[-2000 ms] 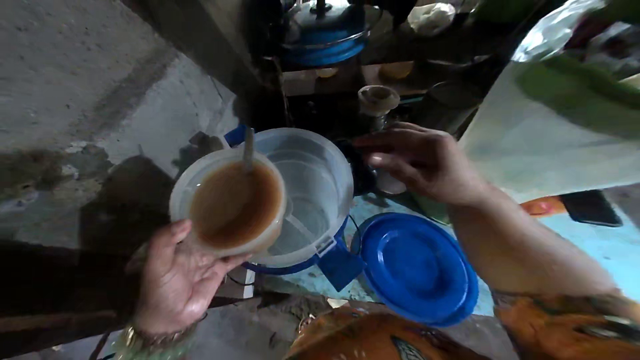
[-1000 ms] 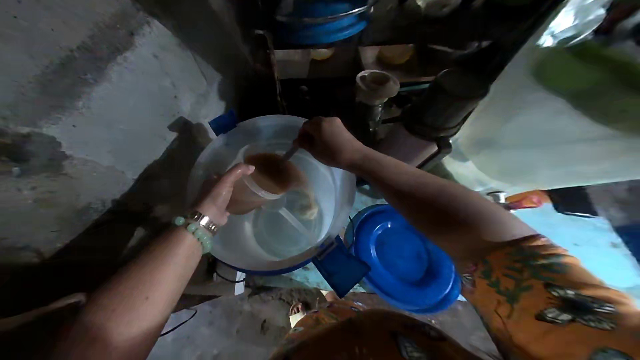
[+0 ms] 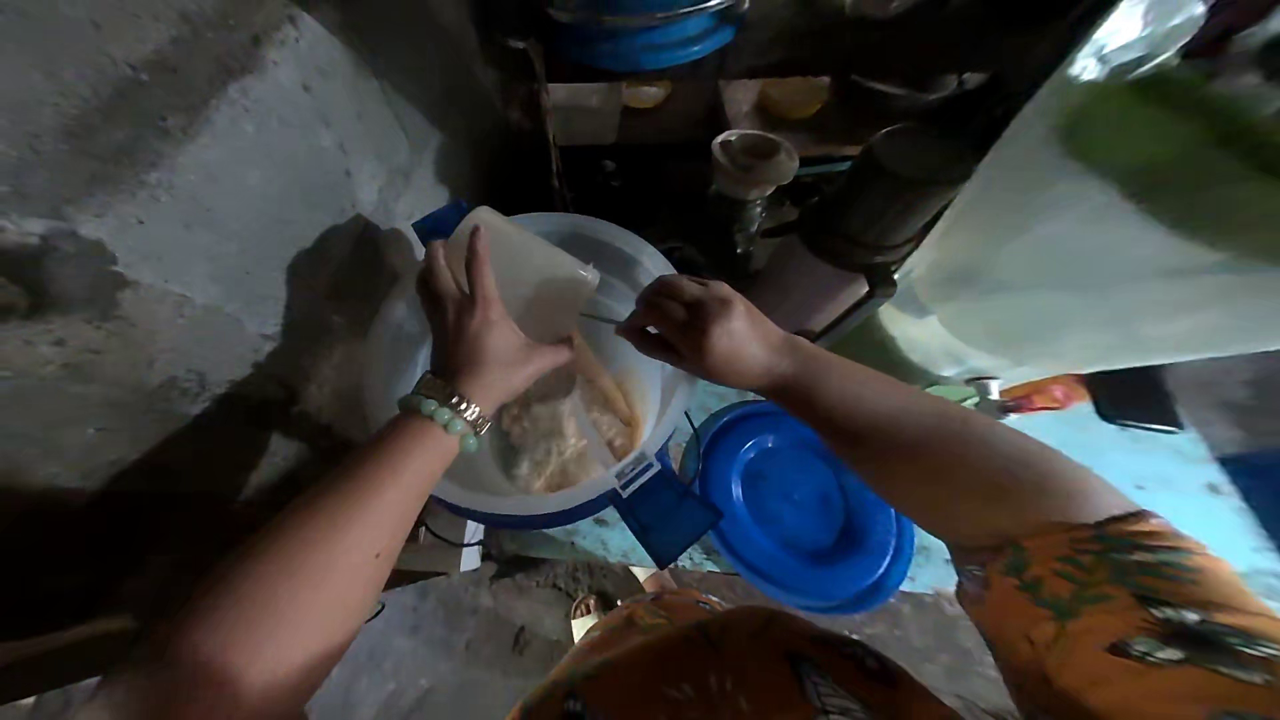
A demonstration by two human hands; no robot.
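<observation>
My left hand (image 3: 485, 330) grips a translucent plastic container (image 3: 520, 270), tipped over a large whitish plastic tub (image 3: 640, 250). Brown liquid (image 3: 605, 390) streams from the container into the tub and spreads across its bottom. Near the container's mouth, my right hand (image 3: 700, 325) pinches the thin handle of a utensil (image 3: 600, 318) whose far end is hidden by the container. A round blue plastic lid (image 3: 800, 500) lies on the light blue surface, right of the tub.
A dark shelf with blue containers (image 3: 645, 35) stands behind the tub. A glass jar or stand (image 3: 755, 165) and a dark cylindrical vessel (image 3: 890, 195) are at its back right. A rough wall (image 3: 230, 200) rises on the left. A phone (image 3: 1135, 400) lies at the right.
The container, upright with brown liquid two seconds ago, has been tipped over the tub, and liquid pours out. My right hand has come to the container and taken hold of the utensil.
</observation>
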